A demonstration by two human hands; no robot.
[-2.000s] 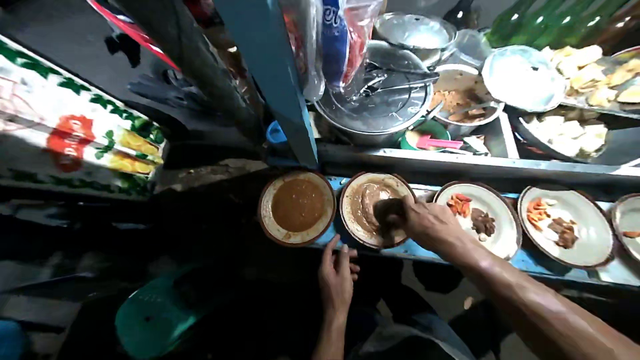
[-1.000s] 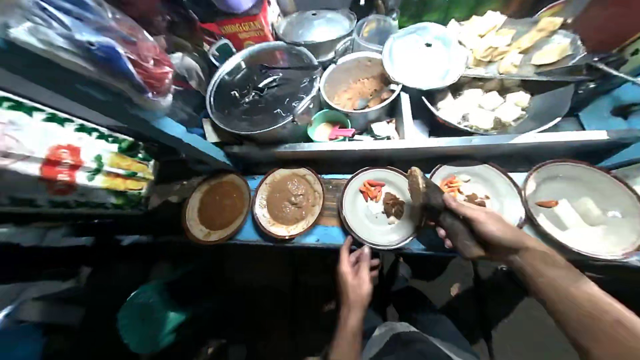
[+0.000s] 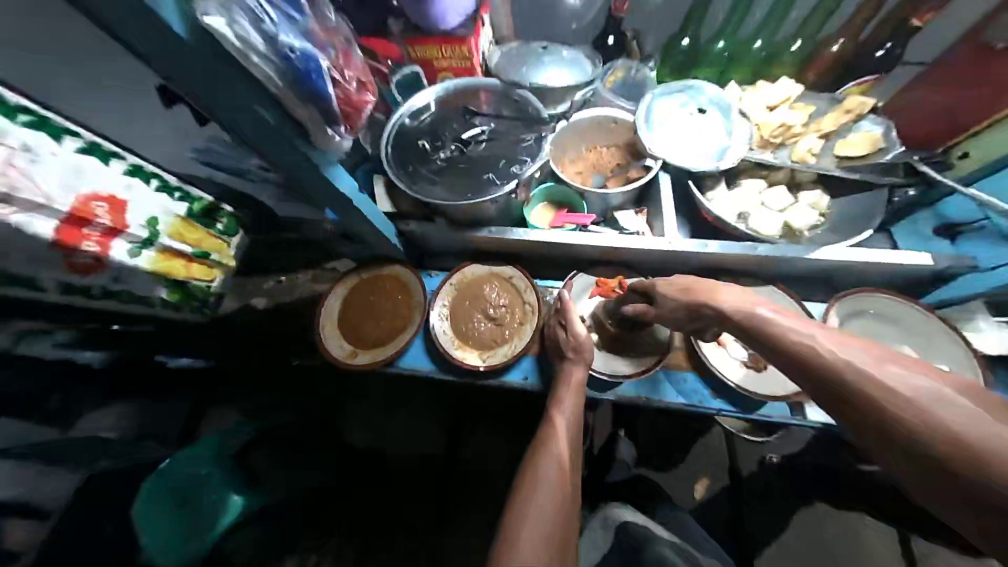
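Observation:
My right hand (image 3: 669, 303) grips a dark pestle (image 3: 622, 327), its head down on the third plate from the left (image 3: 630, 366). Orange-red chillies (image 3: 608, 287) lie at that plate's far side. At its left rim is my left hand (image 3: 568, 335), fingers along the edge; whether it grips the rim I cannot tell. Two plates further left hold brown sauce (image 3: 376, 311) and a thicker brown paste (image 3: 486, 311). To the right, partly under my right forearm, a plate (image 3: 768, 386) carries pale and brown pieces, and another plate (image 3: 906, 315) stands beyond it.
Behind a metal-edged ledge (image 3: 504, 235) stand a large lidded pot (image 3: 465, 150), a pot of brown food (image 3: 602, 157), a green cup (image 3: 543, 206) and a wok of white pieces (image 3: 772, 209). A blue post (image 3: 315, 150) rises at the left. Green bottles (image 3: 724, 39) line the back.
The pestle has gone from the second plate, through the air, down onto the third plate. My left hand has moved right to that plate's rim. The view has shifted.

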